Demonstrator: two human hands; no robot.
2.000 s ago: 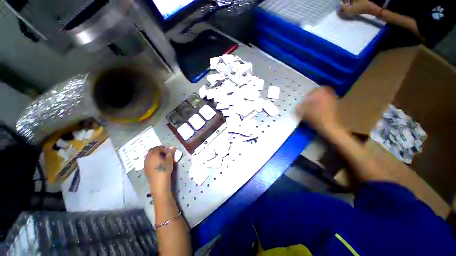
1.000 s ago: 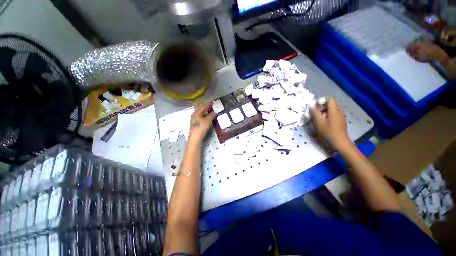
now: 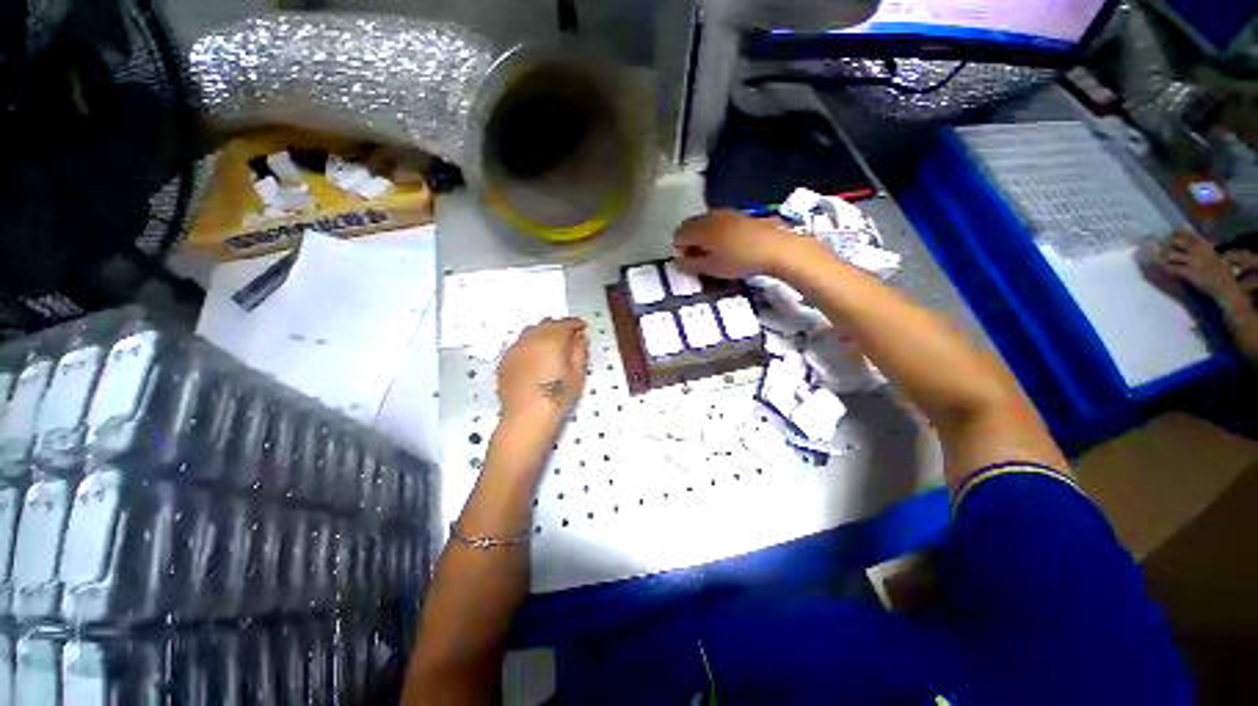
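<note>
The brown fixture (image 3: pixel 632 352) lies on the perforated table. Its front row holds three white parts (image 3: pixel 701 324). Two white parts (image 3: pixel 644 284) show in its back row; the back right pocket is hidden by my right hand. My right hand (image 3: pixel 731 246) is over the back row, fingertips bent down by the second part; its grip is hidden. My left hand (image 3: pixel 542 370) is just left of the fixture, low over the table, fingers curled; whether it holds anything cannot be told. The heap of white parts (image 3: pixel 814 414) lies right of the fixture, partly under my right forearm.
The duct mouth (image 3: pixel 559 138) stands behind the fixture. A printed sheet (image 3: pixel 504 306) lies behind my left hand. A small yellow-brown box (image 3: pixel 311 207) and stacked blister trays (image 3: pixel 207 510) are at left. Blue crates (image 3: pixel 1014 324), a cardboard carton (image 3: pixel 1173 497) and another person's hand (image 3: pixel 1197 262) are at right.
My right hand has moved from the heap to the fixture's back row, where two white parts now show. My left hand has drawn back from the fixture's left edge. The view has shifted.
</note>
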